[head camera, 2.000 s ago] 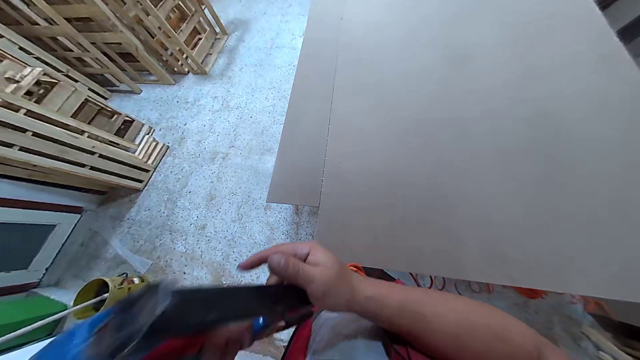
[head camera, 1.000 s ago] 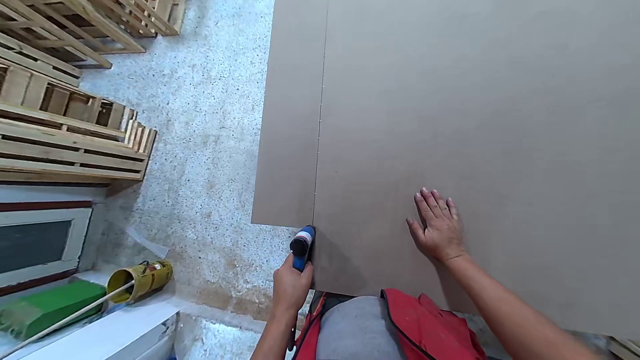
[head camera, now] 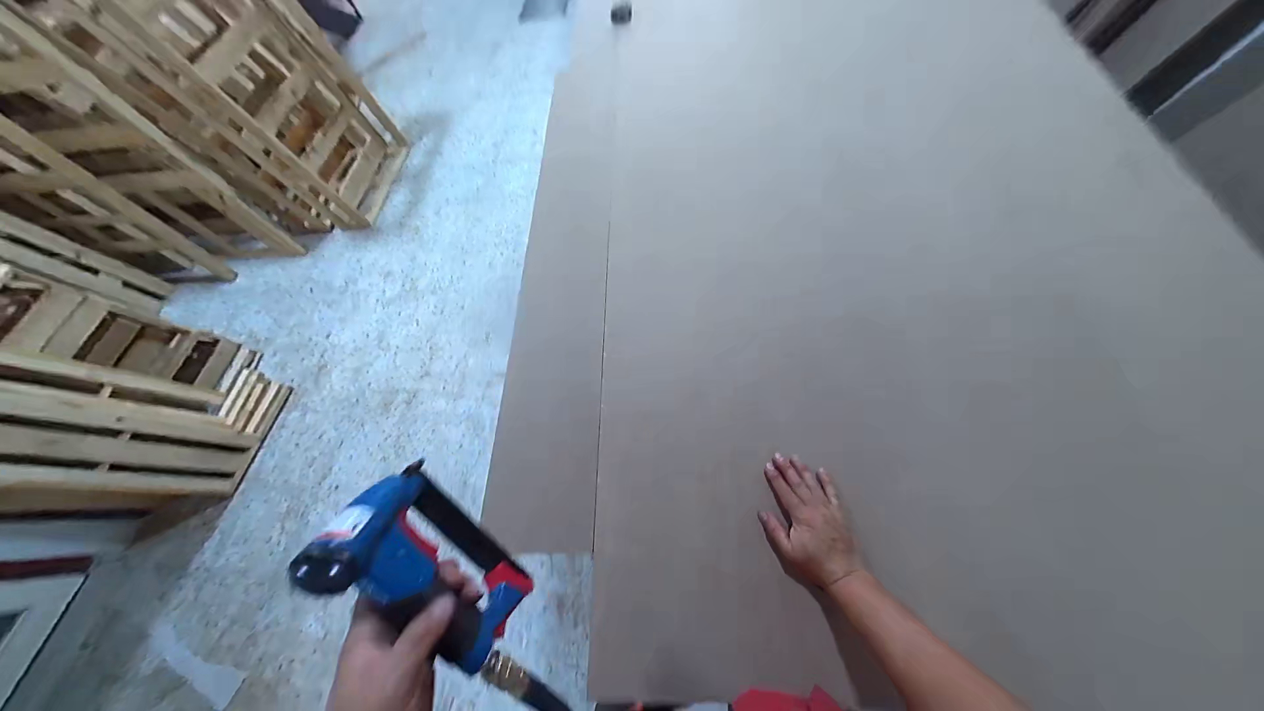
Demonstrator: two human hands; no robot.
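Note:
My left hand (head camera: 400,642) grips the handle of a blue, black and red pneumatic stapler (head camera: 410,553), which is held in the air over the floor, left of the panels. A brass fitting and a dark air hose (head camera: 523,681) join the stapler's lower end. Palm down and fingers slightly spread, my right hand (head camera: 812,533) rests on a large flat brown panel (head camera: 889,326). A narrower strip of brown panel (head camera: 563,365) lies along its left side, with a thin straight seam between the two.
Wooden pallets or slatted frames (head camera: 227,118) stand at the upper left, with more stacked slatted wood (head camera: 128,425) below. The speckled floor (head camera: 385,365) runs beside the strip. A small dark object (head camera: 621,14) sits at the seam's far end. A pale scrap (head camera: 197,671) lies on the floor.
My left hand has lifted the stapler off the panel's near-left corner and moved it left, over the floor. My right hand remains flat on the panel. The view has shifted.

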